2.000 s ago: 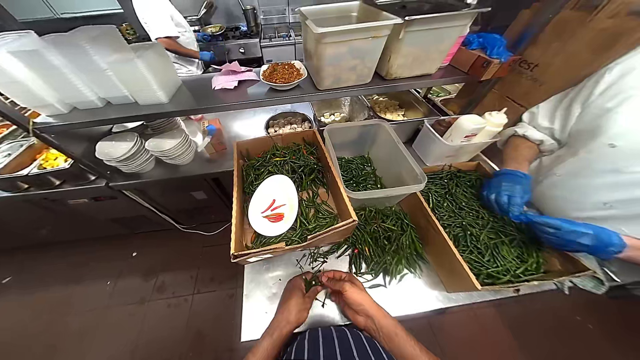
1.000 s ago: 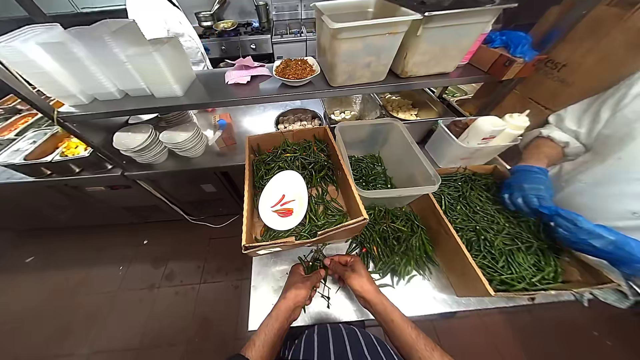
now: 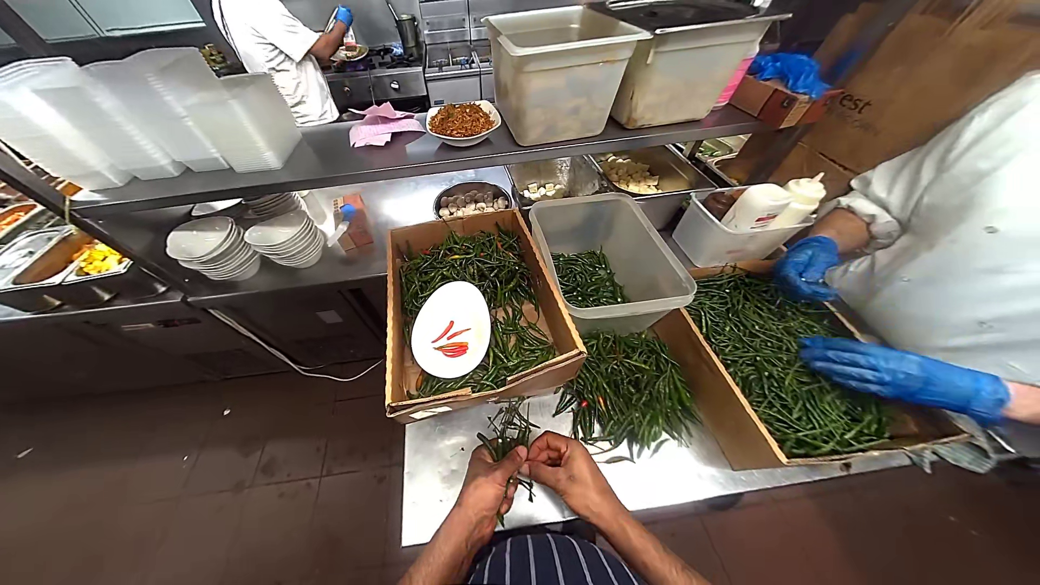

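My left hand (image 3: 489,479) is closed around a small bunch of green chillies (image 3: 505,443) above the steel counter. The fingertips of my right hand (image 3: 565,471) pinch at the bunch beside my left thumb; what exactly they grip is too small to tell. Thin stems lie just beyond the hands. A loose pile of green chillies (image 3: 630,386) rests on the counter to the right. Behind my hands stands a cardboard box (image 3: 487,390) of green chillies, with a white plate (image 3: 439,317) on them that carries several red chillies. A plastic tub (image 3: 650,280) holding more chillies is beside the box.
A co-worker's blue-gloved hands (image 3: 853,366) are over another cardboard box (image 3: 735,406) of green chillies at right. Overhead, a steel shelf (image 3: 341,162) bears plastic containers (image 3: 561,89) and a bowl (image 3: 463,140) of reddish food. Stacked bowls (image 3: 215,248) stand underneath. Another person works near the stove.
The co-worker's gloved hands, close together before, are now apart over the right box. My hands stay together at the bunch, with small finger movements.
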